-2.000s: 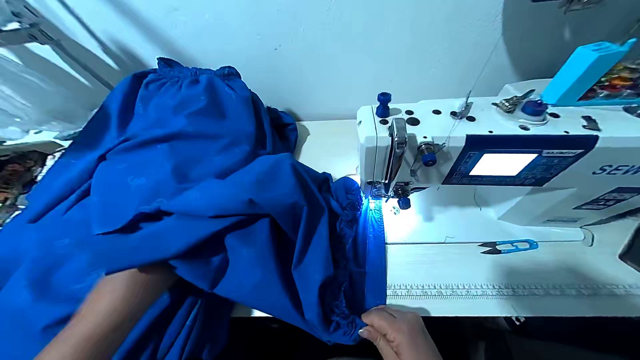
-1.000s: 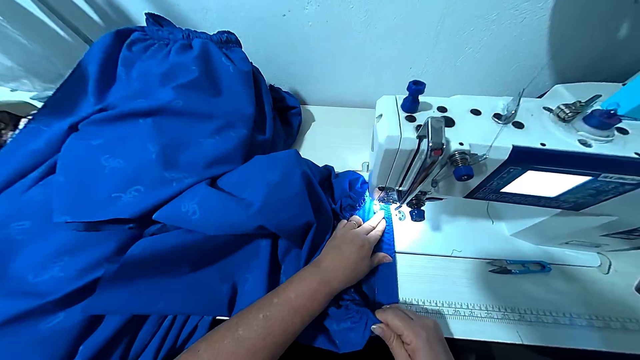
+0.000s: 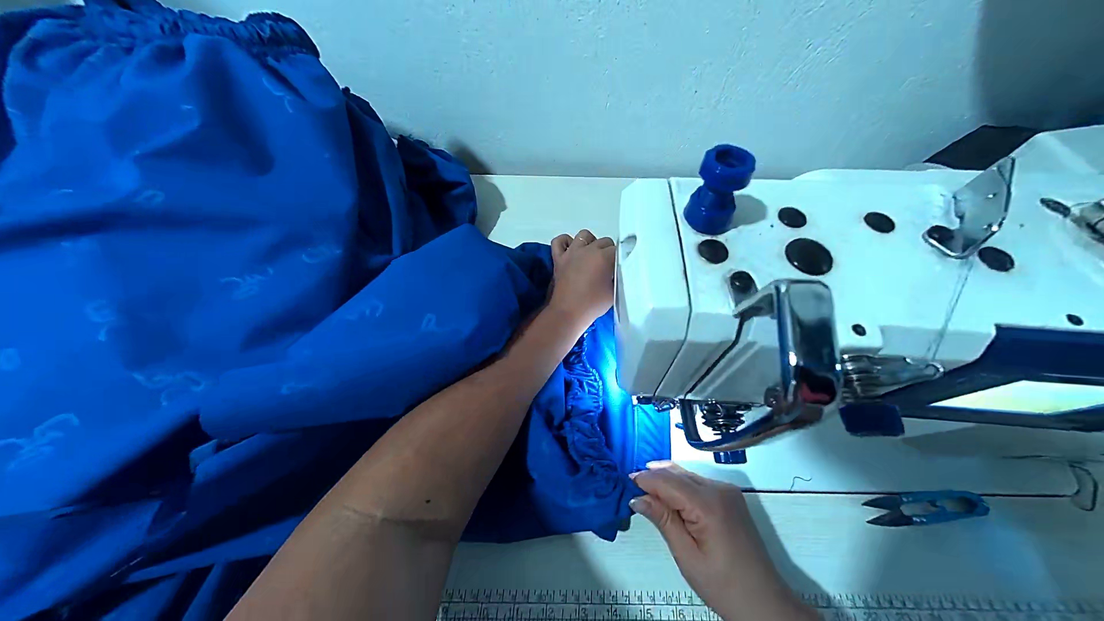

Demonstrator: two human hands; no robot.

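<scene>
A large piece of blue patterned fabric (image 3: 285,259) with gathered, elasticated edges spreads over the left and middle of the table. Its narrow flat band (image 3: 651,435) passes under the head of a white sewing machine (image 3: 660,293), lit by the machine's lamp. My left hand (image 3: 584,272) lies behind the needle area, against the machine's left side, its fingers curled on the fabric. Between thumb and fingers, my right hand (image 3: 681,509) pinches the band's front end. The needle and presser foot are mostly hidden by the machine head.
Blue-handled thread snips (image 3: 927,507) lie on the table right of my right hand. A measuring tape strip (image 3: 569,606) runs along the front. Behind the machine stands a pale wall (image 3: 535,78). A blue thread-stand knob (image 3: 720,185) and metal guides rise from the machine top.
My left hand, earlier under the fabric and then in front of the needle area, is now behind it. My right hand stays at the band's front end. The view has moved closer.
</scene>
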